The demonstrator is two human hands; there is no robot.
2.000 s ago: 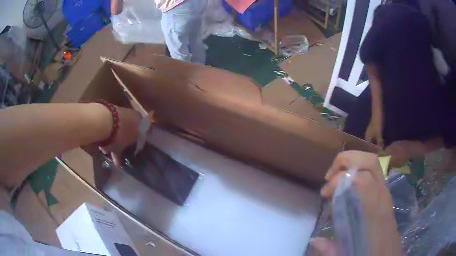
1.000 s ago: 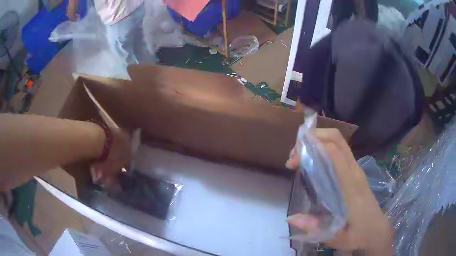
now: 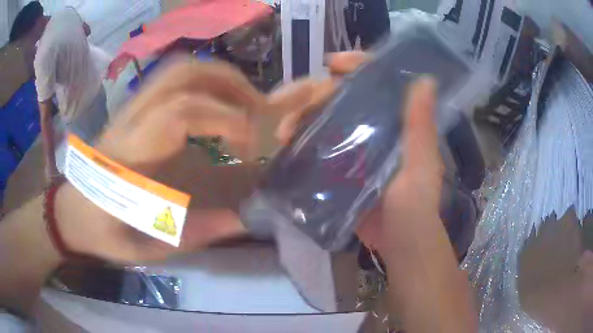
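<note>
My right hand [image 3: 416, 182] holds up a dark part in a shiny clear bag [image 3: 354, 146], thumb across its front. My left hand [image 3: 153, 140] is blurred and curved at the bag's left side; whether its fingers grip the bag is unclear. A warning label [image 3: 127, 190] with an orange band and yellow triangle is stuck on the back of my left hand, above a red bead bracelet. Below, the open retail carton shows a pale wrapped product [image 3: 227, 283] with a dark rectangle [image 3: 133, 286], partly hidden by my hands.
A person [image 3: 68, 71] stands at the far left near blue items. A red-pink sheet [image 3: 195, 26] lies behind. White cartons with dark panels [image 3: 300, 45] stand at the back. Shiny clear film [image 3: 504, 221] hangs around a stack at the right.
My left hand has come up out of the carton, and its label now faces me. My right hand has risen with a bag, now showing a dark part. The view has tilted up.
</note>
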